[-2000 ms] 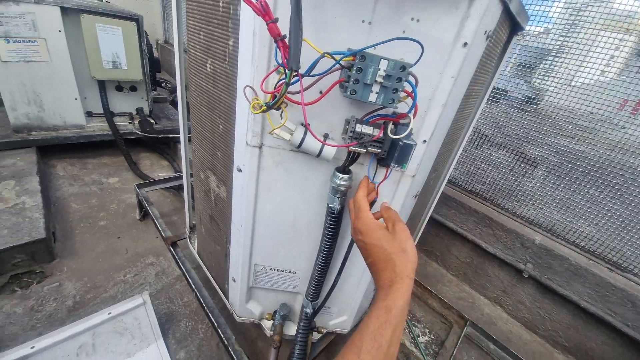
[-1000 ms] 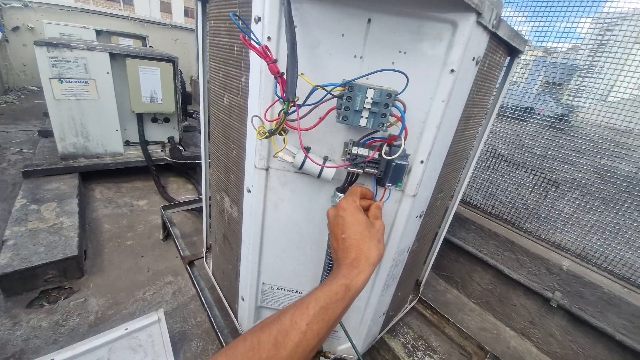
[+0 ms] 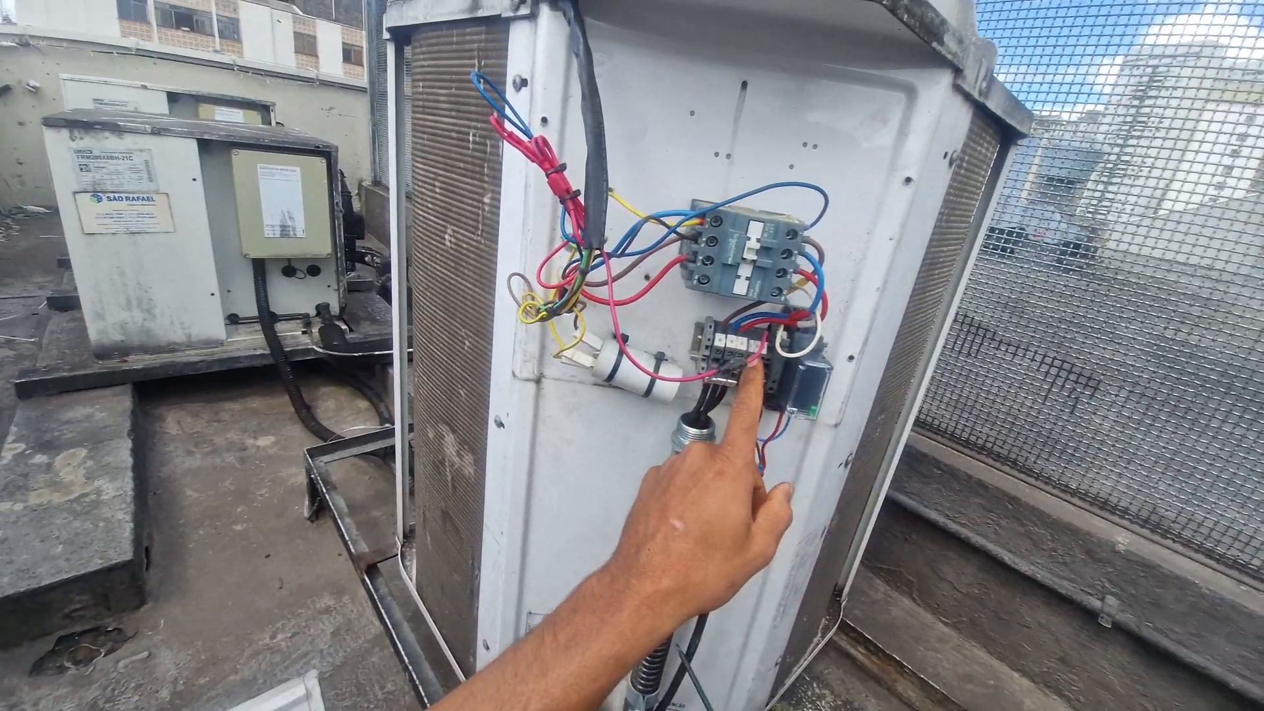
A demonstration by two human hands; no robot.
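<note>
My left hand (image 3: 696, 523) reaches up from the lower middle. Its index finger is extended, with the tip at the terminal block (image 3: 726, 343) beside a pink wire; the other fingers are curled and hold nothing visible. Above the block is a grey contactor (image 3: 747, 255) with blue, red and brown wires. A small dark module with a clear cover (image 3: 810, 387) sits right of the fingertip. To the left, a white capacitor (image 3: 637, 369) is strapped to the white metal panel (image 3: 583, 494). Black wires enter a conduit fitting (image 3: 693, 433) partly behind my hand. My right hand is out of view.
A bundle of pink wires (image 3: 548, 168) and a black sleeved cable (image 3: 592, 128) hang at upper left of the panel. Finned coils (image 3: 454, 296) flank the unit. A metal frame (image 3: 380, 583) lies at its base, another outdoor unit (image 3: 138, 267) behind left, wire mesh (image 3: 1116, 326) at right.
My left hand has gone from the thin wires below the module, where its fingertips were together, to the terminal block with the index finger extended. The view is now closer.
</note>
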